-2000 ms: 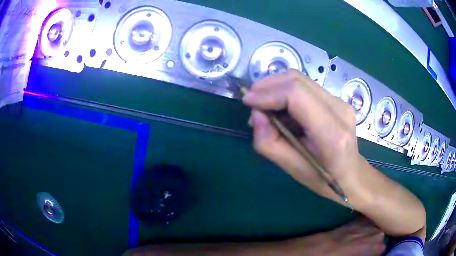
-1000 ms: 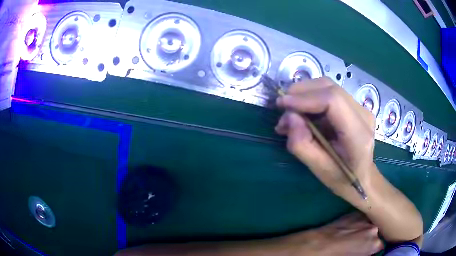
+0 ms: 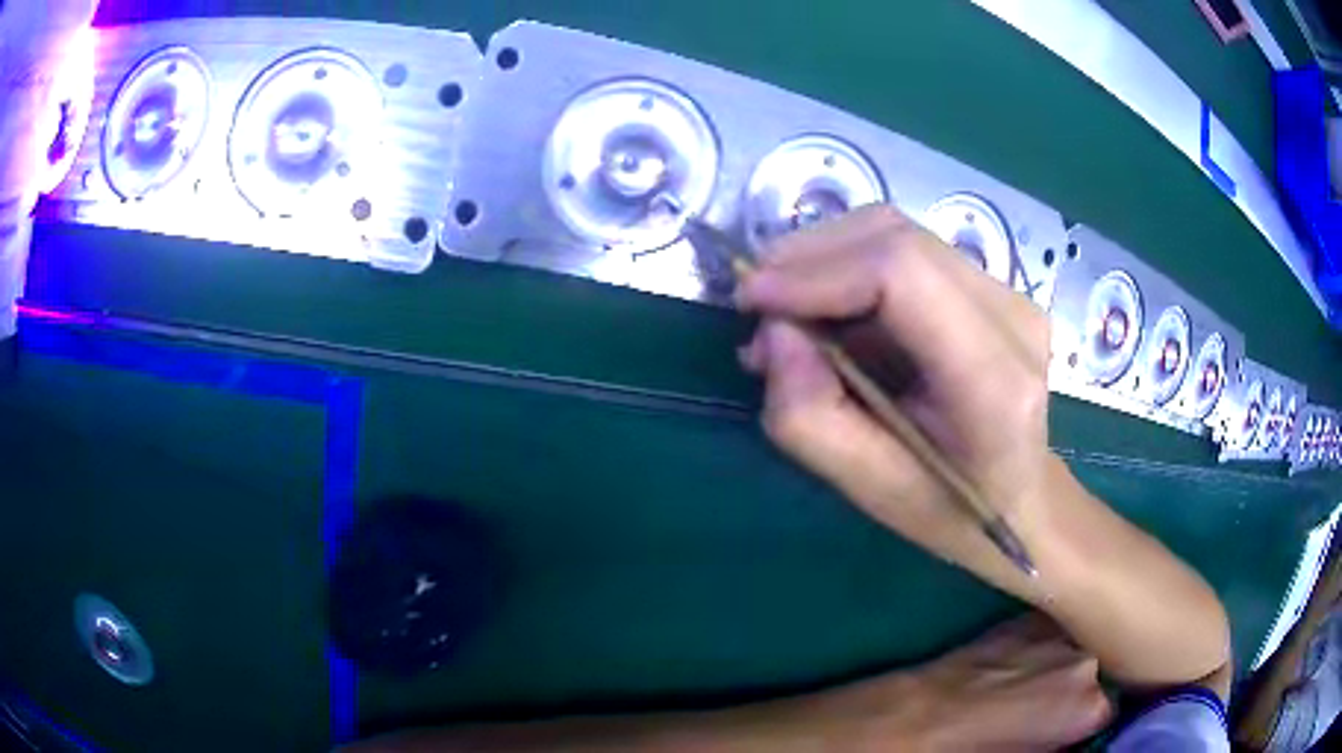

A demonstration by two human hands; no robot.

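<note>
My right hand [image 3: 913, 353] holds a thin brown-gold pick or brush [image 3: 930, 453] between thumb and fingers. Its front tip is at the lower right rim of the left fitted lens [image 3: 633, 165] on a silver three-lens plate [image 3: 508, 221]. The hand partly hides the middle lens [image 3: 812, 184] and right lens [image 3: 971, 233] of that plate. The tool's rear end points down to the right, over my wrist. My left hand [image 3: 1023, 691] lies low under the right forearm, its arm running along the bottom edge; its fingers are unclear.
More lens plates run left [image 3: 280, 147] and right [image 3: 1141, 331] in a row. A dark round pad [image 3: 415, 586] lies by blue tape [image 3: 342, 486]. A loose lens [image 3: 114, 639] is at lower left. Blue bins [image 3: 1303, 147] are at far right. Part of a person [image 3: 1303, 691] shows at lower right.
The plates have shifted right in the picture. The tool tip has moved from the middle lens to the left lens of the same plate. The pad and loose lens sit slightly further left in view.
</note>
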